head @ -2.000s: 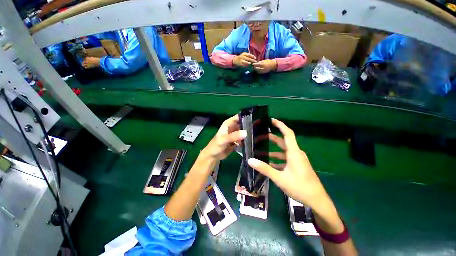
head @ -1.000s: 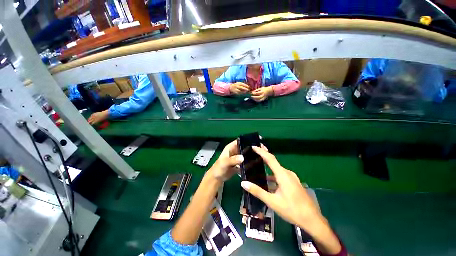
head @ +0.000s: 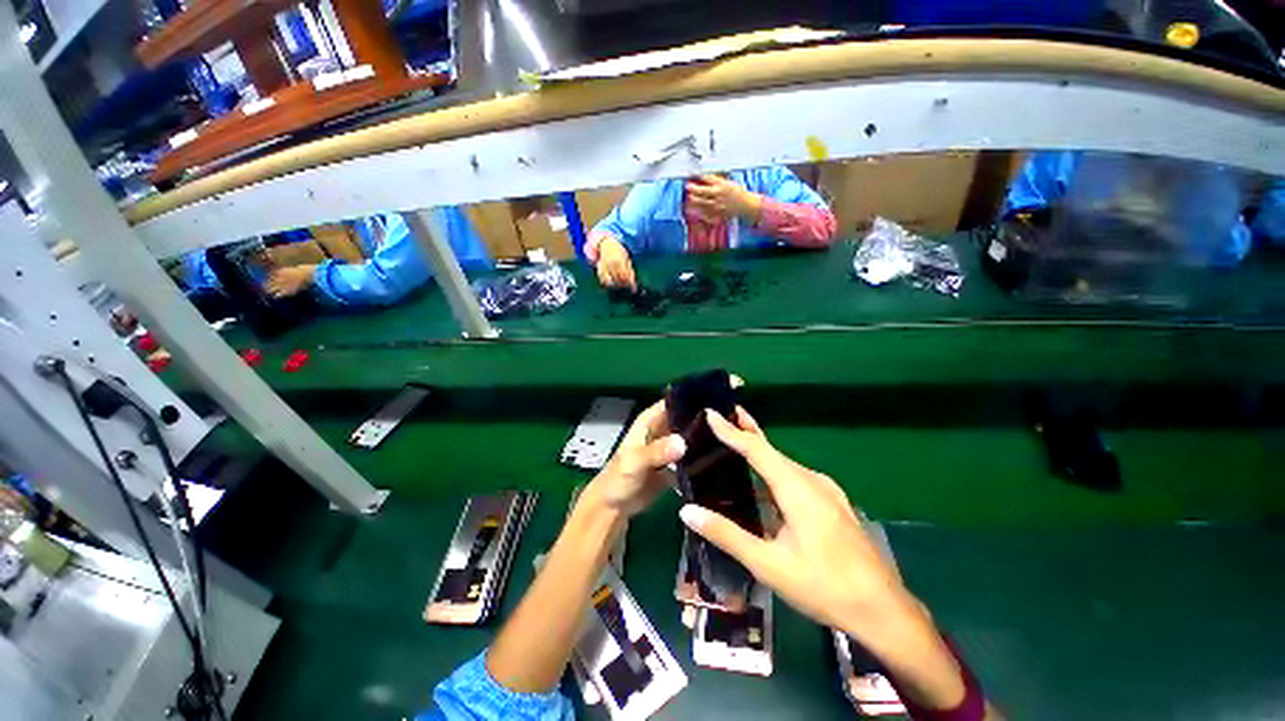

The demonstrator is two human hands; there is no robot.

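Observation:
A black phone [head: 716, 486], its two slabs closed together, stands tilted between my hands above the stacks. My left hand [head: 634, 472] holds its left edge, thumb on the front. My right hand [head: 796, 542] lies on its right side, thumb and fingers on the glossy front. Display assemblies with dark ribbons lie below: a stack [head: 479, 556] at left, some with pale borders [head: 629, 659] in the middle, one [head: 733, 641] partly under the phone, and more [head: 871, 690] partly hidden by my right forearm.
Silver-grey bodies [head: 598, 431] and a dark phone [head: 1078, 448] lie on the belt. A white machine [head: 127, 563] and slanted post [head: 240, 324] stand at left. A white rail [head: 564, 155] crosses above. People in blue sit opposite, near clear bags [head: 529, 289] and small red parts [head: 295, 361].
The two slabs, apart at an angle two seconds ago, are now closed together. The view has tilted upward. The person opposite has raised one hand to the face and lowered the other to the bench.

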